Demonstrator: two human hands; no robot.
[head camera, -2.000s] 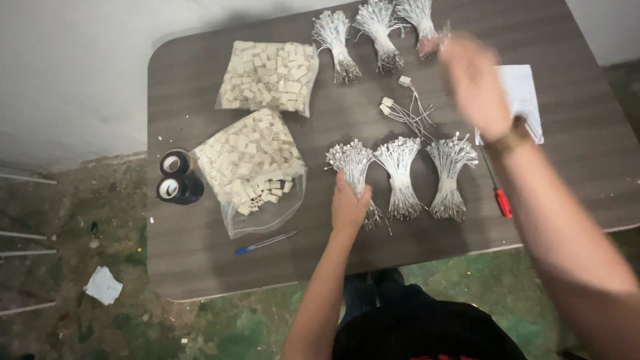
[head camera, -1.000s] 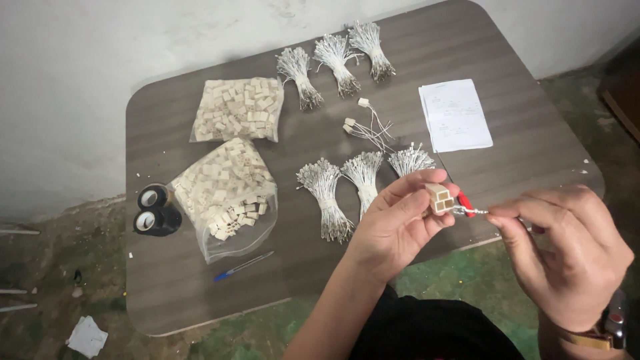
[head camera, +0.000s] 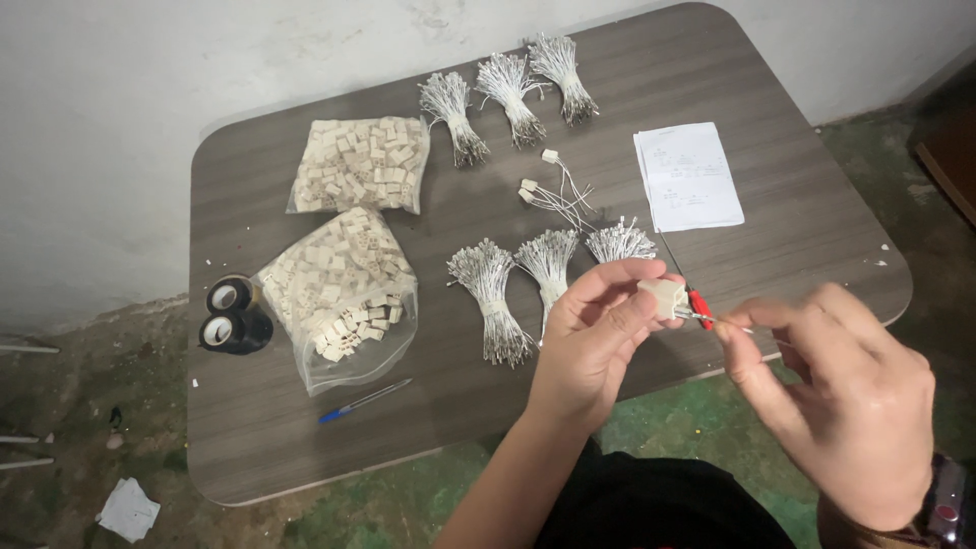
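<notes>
Between the thumb and fingers of my left hand (head camera: 610, 328) is a white plastic connector housing (head camera: 663, 297), its open side facing right. My right hand (head camera: 831, 381) pinches a thin wire (head camera: 709, 319), whose metal terminal end is at the housing's opening; how deep it sits cannot be told. Behind the hands lie bundles of white wires (head camera: 492, 305), one partly covered by my left hand. Farther back are several more wire bundles (head camera: 511, 91). Several connectors with wires attached (head camera: 560, 194) lie between the two rows. A red-handled screwdriver (head camera: 700, 307) lies just behind the wire.
Two clear plastic bags of white connector housings (head camera: 362, 164) lie at the left, the nearer one open (head camera: 343, 290). Rolls of black tape (head camera: 236, 328) stand near the left edge, a blue pen (head camera: 366, 400) in front. Printed papers (head camera: 690, 175) lie at the right of the table (head camera: 305, 457).
Two seconds ago my left hand was at a front wire bundle and my right hand by the back row. Both have come together at the near right, with a housing and a wire held.
</notes>
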